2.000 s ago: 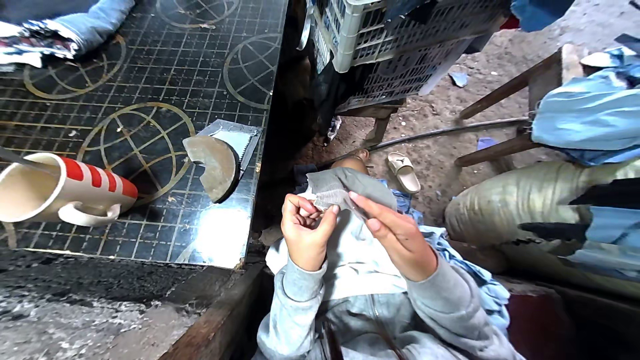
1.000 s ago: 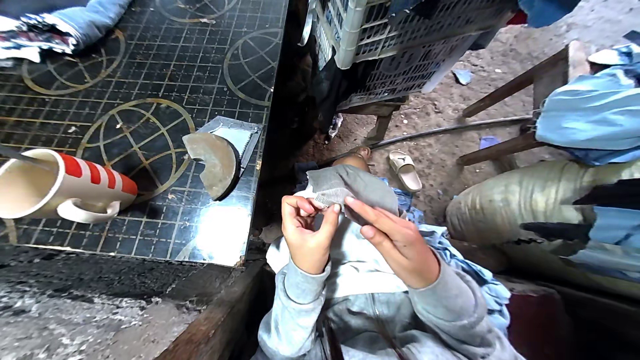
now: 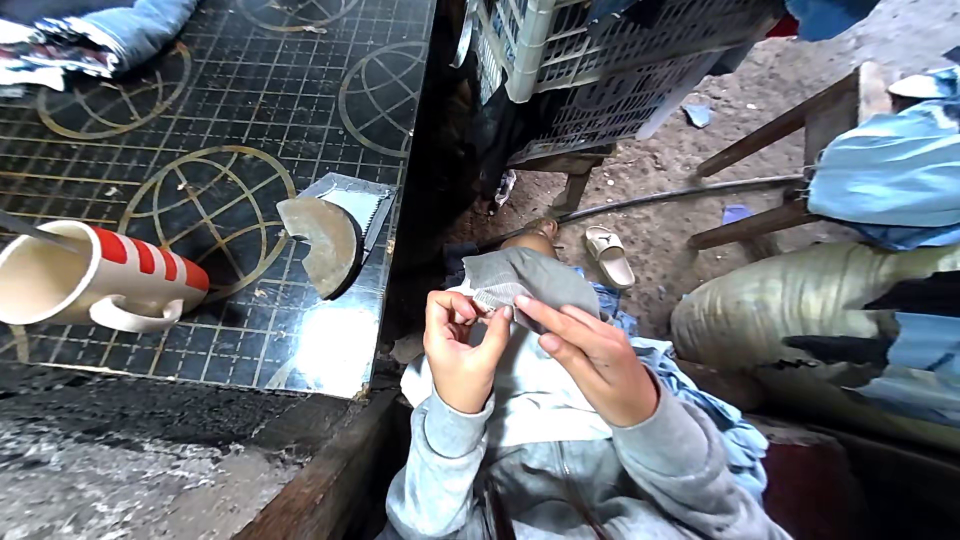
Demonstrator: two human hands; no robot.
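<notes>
Above my lap a piece of grey fabric (image 3: 536, 274) with a finely ribbed, paler edge lies over my knee. My left hand (image 3: 466, 352) pinches that edge between thumb and fingers. The fingertips of my right hand (image 3: 589, 356) touch the same edge just beside the left thumb, the fingers nearly straight. Whether a small item sits between the fingertips cannot be made out. White cloth (image 3: 547, 405) covers my lap beneath both hands.
On the black gridded tabletop (image 3: 300, 120) at left are a red-striped cream mug (image 3: 142, 277), a semicircular worn piece (image 3: 326, 244) and folded denim (image 3: 142, 34). Plastic crates (image 3: 607, 82), a wooden stool (image 3: 780, 127) with blue cloth, a stuffed sack (image 3: 780, 300) and a slipper (image 3: 610, 255) surround me.
</notes>
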